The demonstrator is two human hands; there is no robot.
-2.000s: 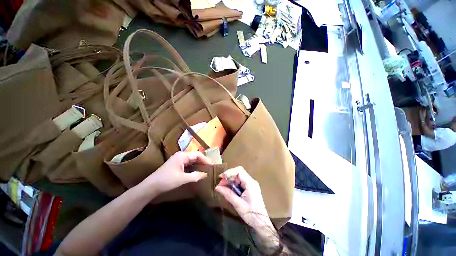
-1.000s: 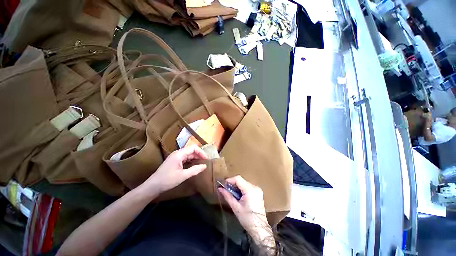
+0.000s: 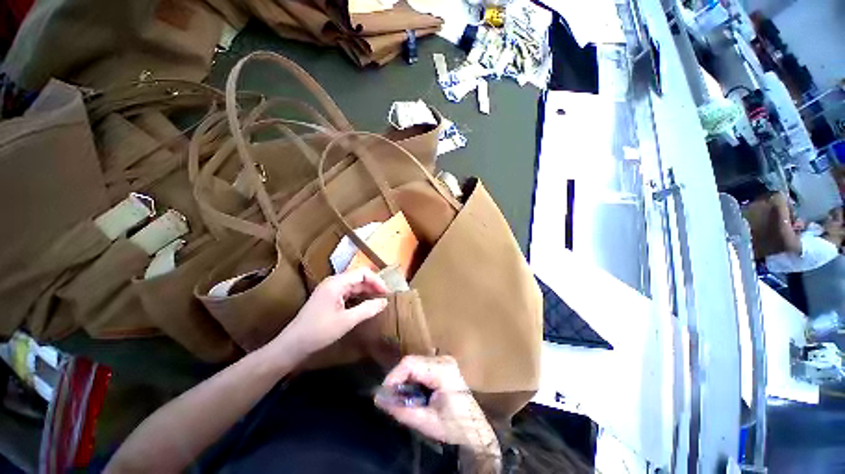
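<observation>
A tan-brown tote bag (image 3: 491, 296) stands open in front of me, with an orange card (image 3: 393, 243) and white paper inside. My left hand (image 3: 338, 310) pinches the closure tab (image 3: 395, 279) at the bag mouth, beside its cream-white wrap. My right hand (image 3: 431, 398) is blurred, just below and to the right of the tab, clear of it. Its fingers are closed around a small dark tool (image 3: 408, 394), probably thread snips, mostly hidden in the hand.
More brown bags (image 3: 46, 194) overlap at the left, some with cream-wrapped tabs (image 3: 126, 218). Loose pale strips (image 3: 505, 51) lie beyond the bags. A long white bench (image 3: 593, 185) runs along the right. A person (image 3: 804, 255) is at the far right. A red bundle (image 3: 81, 407) is at lower left.
My right hand has moved down and slightly left, away from the tab, with the dark tool still in it. My left hand stays at the tab.
</observation>
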